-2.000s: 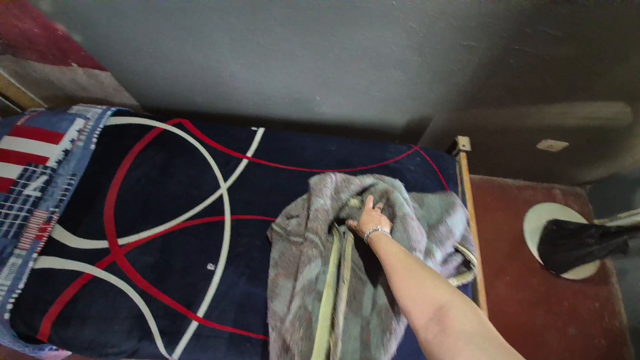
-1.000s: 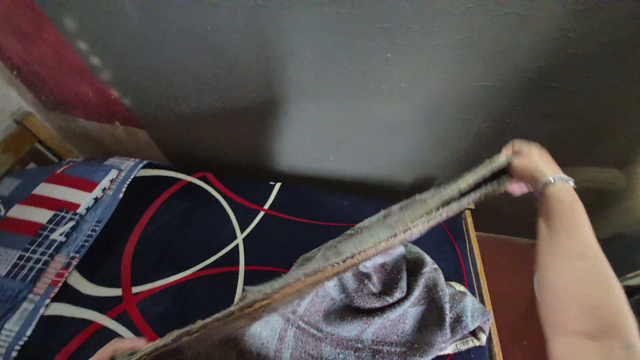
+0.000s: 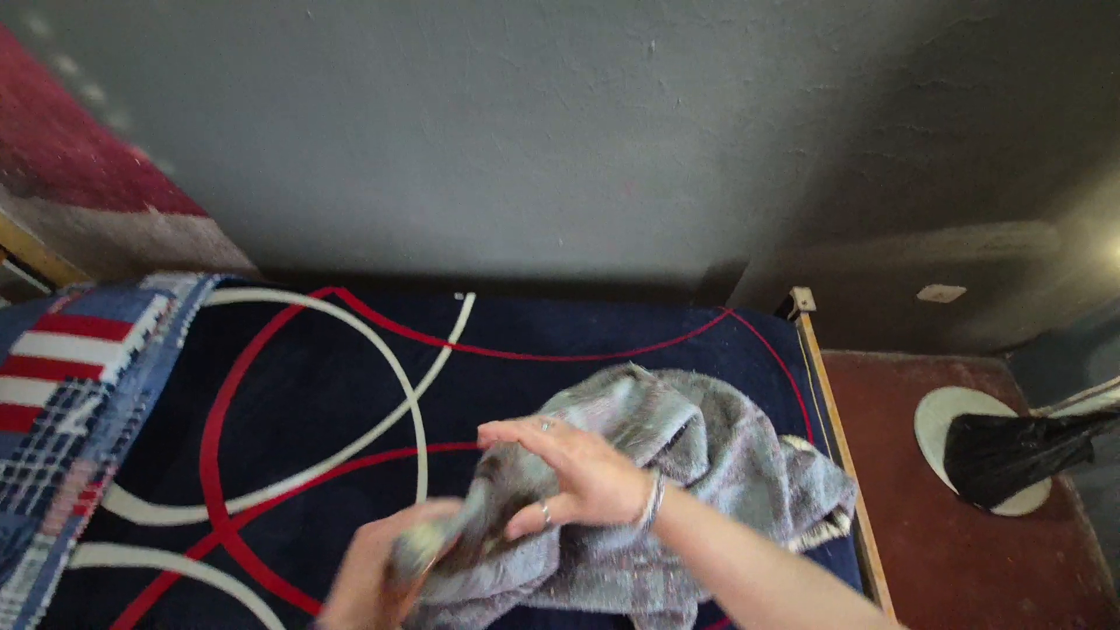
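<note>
A grey fuzzy blanket [image 3: 630, 577] lies bunched over the right part of a bed, on a dark blue cover [image 3: 332, 420] with red and white curved lines. My left hand [image 3: 385, 556], blurred, grips a bundled edge of the blanket at the bottom centre. Just right of it my right hand [image 3: 582, 477], wearing rings and a bracelet, is over the blanket with thumb and fingers spread apart; its palm side faces the folds. The underside of the bundle is hidden.
A patchwork-print cloth [image 3: 79, 394] covers the bed's left end. A grey wall [image 3: 525, 157] runs behind the bed. Past the wooden bed end [image 3: 840, 429], a round white object [image 3: 954, 407] with black plastic on it stands on the reddish floor [image 3: 927, 560].
The blanket edge, stretched between both hands a second ago, is now gathered at the bottom centre. My right hand has moved left and down from the stretched end and let go of it.
</note>
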